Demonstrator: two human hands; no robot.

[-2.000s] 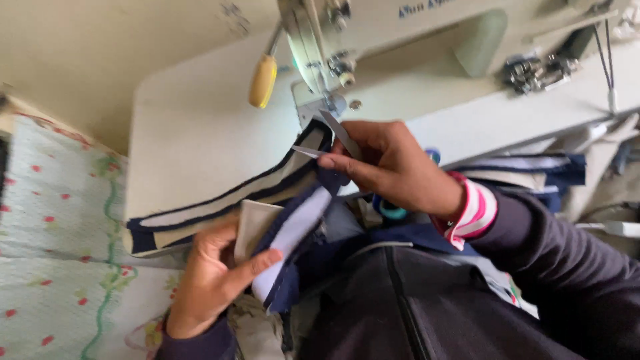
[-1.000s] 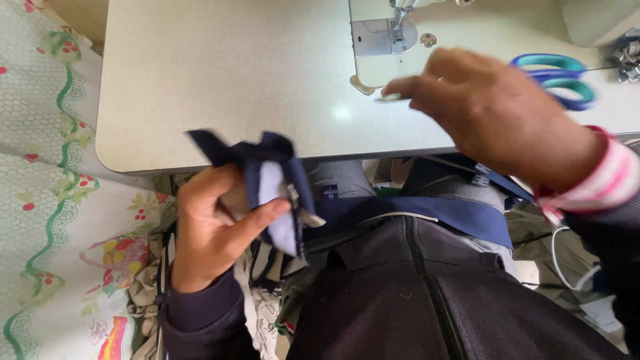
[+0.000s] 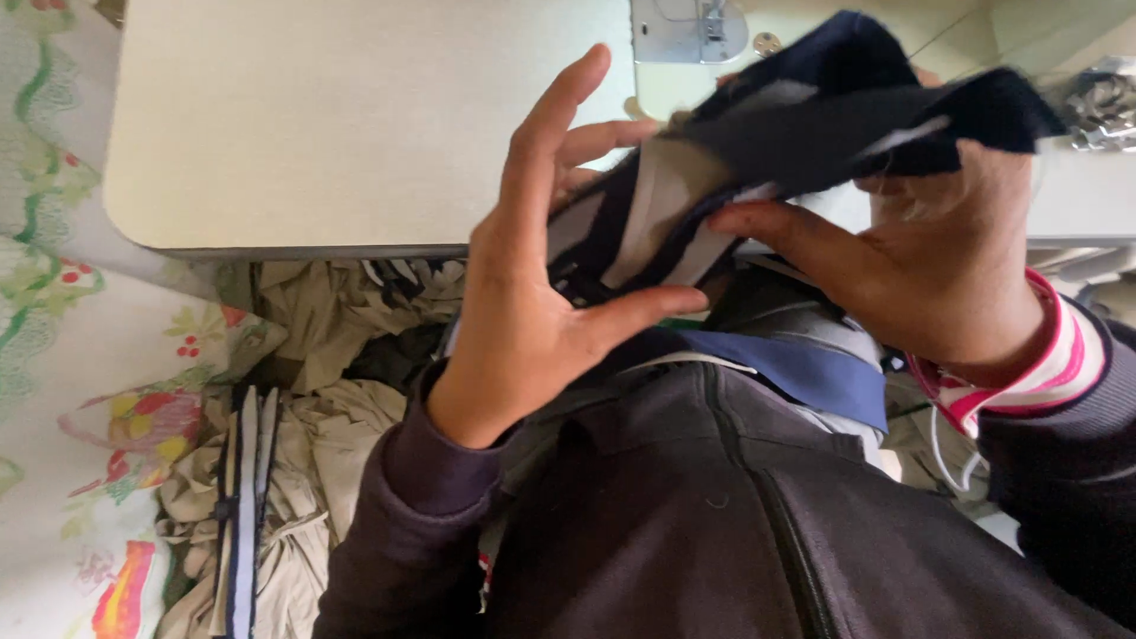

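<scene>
A folded bundle of navy, beige and pale fabric strips (image 3: 799,133) is up in front of the sewing machine table's near edge. My right hand (image 3: 932,257) grips it from the right, thumb on its lower edge and the other fingers behind it. At its lower left end my left hand (image 3: 550,266) has thumb and fingers spread around the cloth; whether its hidden fingers grip the cloth cannot be told. Behind the bundle shows the machine's metal needle plate (image 3: 674,35) with the presser foot (image 3: 713,22).
The pale tabletop (image 3: 355,124) spans the upper left. Below it lie crumpled beige cloths (image 3: 355,426) and long navy and white strips (image 3: 240,524). A patterned plastic cloth (image 3: 53,355) hangs at the left. Metal parts (image 3: 1100,106) sit at the far right. A navy band (image 3: 816,373) crosses my lap.
My right hand held scissors at the cloth two seconds ago; a second ago they lay on the table at the right. Now that hand is on the fabric bundle. The view has shifted.
</scene>
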